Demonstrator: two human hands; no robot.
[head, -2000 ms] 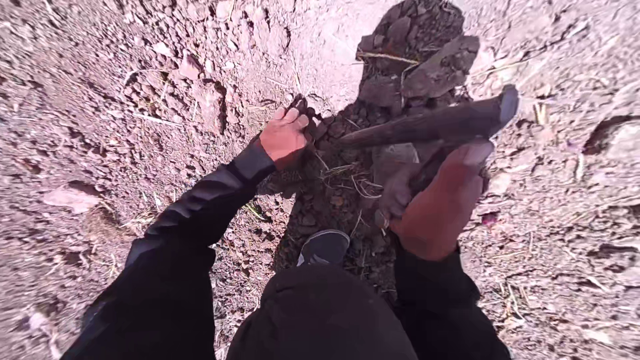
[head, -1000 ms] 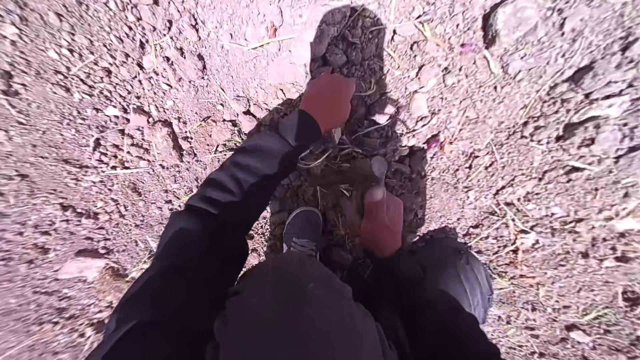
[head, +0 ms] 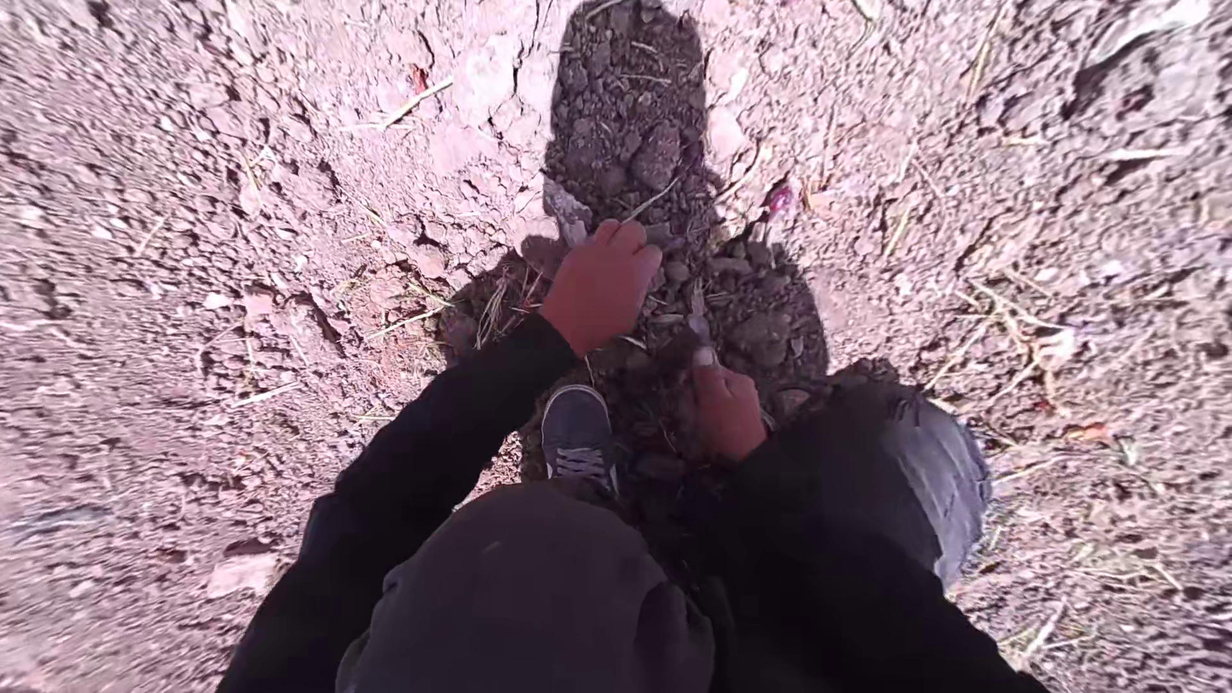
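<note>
My left hand (head: 602, 286) is low over the shaded, cloddy soil (head: 659, 154), its fingers curled down at the dirt and their tips hidden. Lower and to the right, my right hand (head: 729, 409) is closed, thumb forward, at the ground. A small pale piece shows just beyond that thumb, too blurred to name. Whether the right hand holds a tool is hidden. Thin dry stalks (head: 496, 308) lie left of my left hand.
My grey shoe (head: 577, 433) stands between the arms, and my bent knee (head: 929, 481) is at the right. A reddish-purple thing (head: 779, 199) lies on the sunlit soil. Straw (head: 1015, 318) and clods are scattered around.
Two seconds ago my right hand held up a long dark tool with a thick end; that hand is now down at the soil. My left hand has moved slightly closer to my body since one second ago.
</note>
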